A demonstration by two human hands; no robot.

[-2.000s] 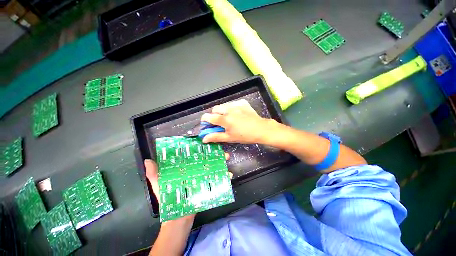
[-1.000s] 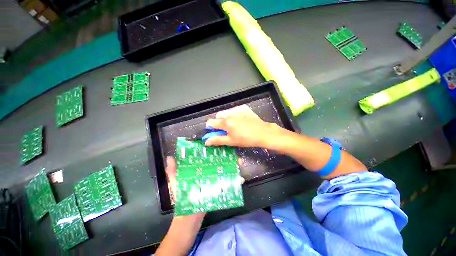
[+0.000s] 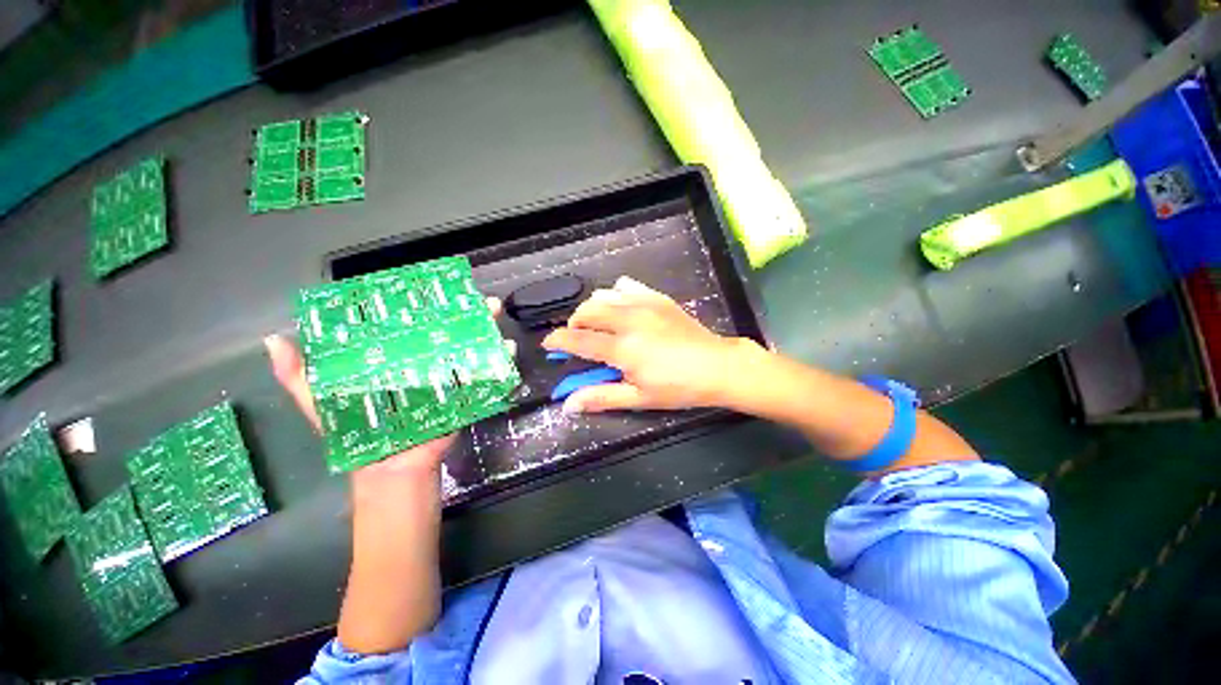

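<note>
A green circuit board [image 3: 402,361] with pale component marks lies tilted on my left hand [image 3: 402,462], which supports it from below over the left part of the black work tray [image 3: 737,268]. My right hand [image 3: 649,351] is over the tray, right of the board and apart from it, with its fingers around blue-handled side cutters [image 3: 589,384]. The cutters' jaws are not clearly seen. A black oval brush [image 3: 546,297] lies in the tray between my hands. Pale specks cover the tray bottom.
Several green boards, one of them here [image 3: 198,479], lie left on the grey belt [image 3: 469,147]; two lie far right. A yellow-green padded roll [image 3: 710,127] touches the tray's right side; a shorter roll [image 3: 1028,214] lies farther right. A second black tray [image 3: 288,54] stands beyond. A blue bin [image 3: 1152,161] is right.
My left hand has moved the board left and up, away from the cutters. The black brush has come into view. My right hand and the cutters are now apart from the board.
</note>
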